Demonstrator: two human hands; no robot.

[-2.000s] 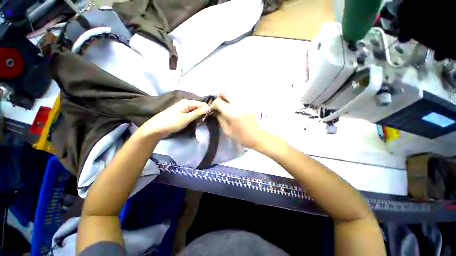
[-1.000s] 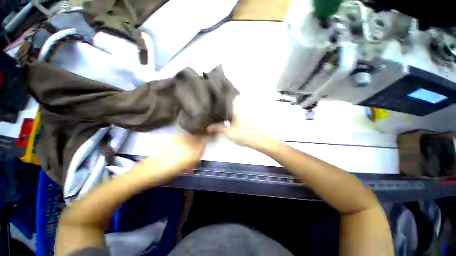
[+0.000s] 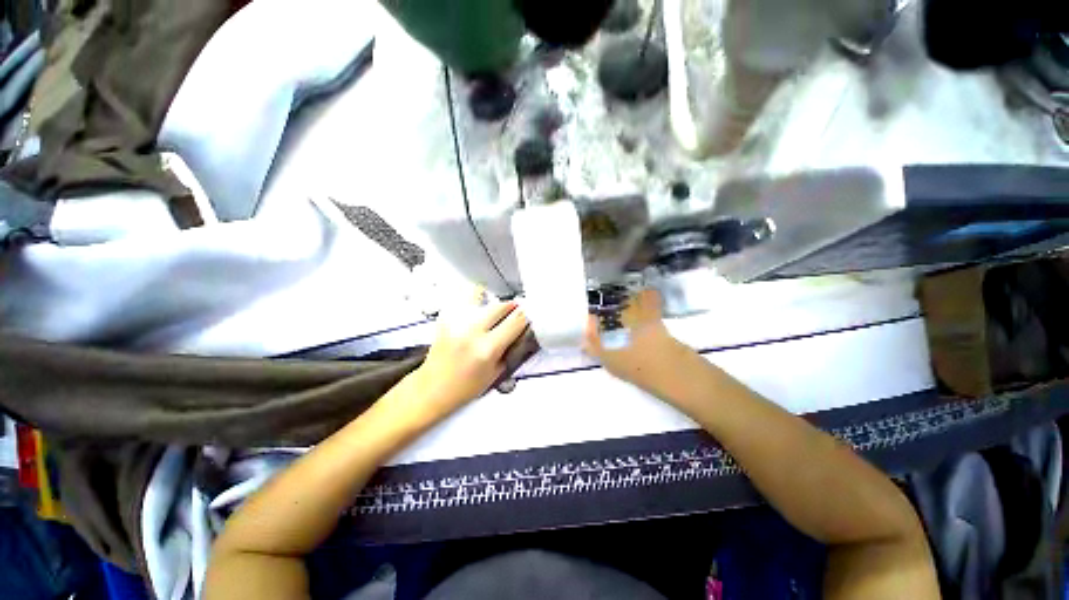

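The brown shell fabric (image 3: 246, 399) stretches from the left along the table front to the sewing machine (image 3: 750, 176). My left hand (image 3: 475, 346) holds the end of the brown fabric just left of the white take-up guard (image 3: 549, 270). My right hand (image 3: 633, 340) is right of the guard, by the presser foot (image 3: 607, 307), partly blurred; I cannot tell whether its fingers hold fabric. The guard and machine head hide the needle area. Pale lining (image 3: 170, 275) lies behind the brown fabric at left.
A measuring tape (image 3: 551, 478) runs along the dark table edge. The scrap box (image 3: 955, 328) stands at right. The control panel (image 3: 985, 223) is right of the head, the green holder (image 3: 457, 29) above. More brown fabric (image 3: 117, 94) and white-grey pieces (image 3: 264, 82) lie at back left.
The view has moved in toward the machine. My hands have carried the brown fabric's end from the open table to the machine head, and the bunched fabric is now drawn out long.
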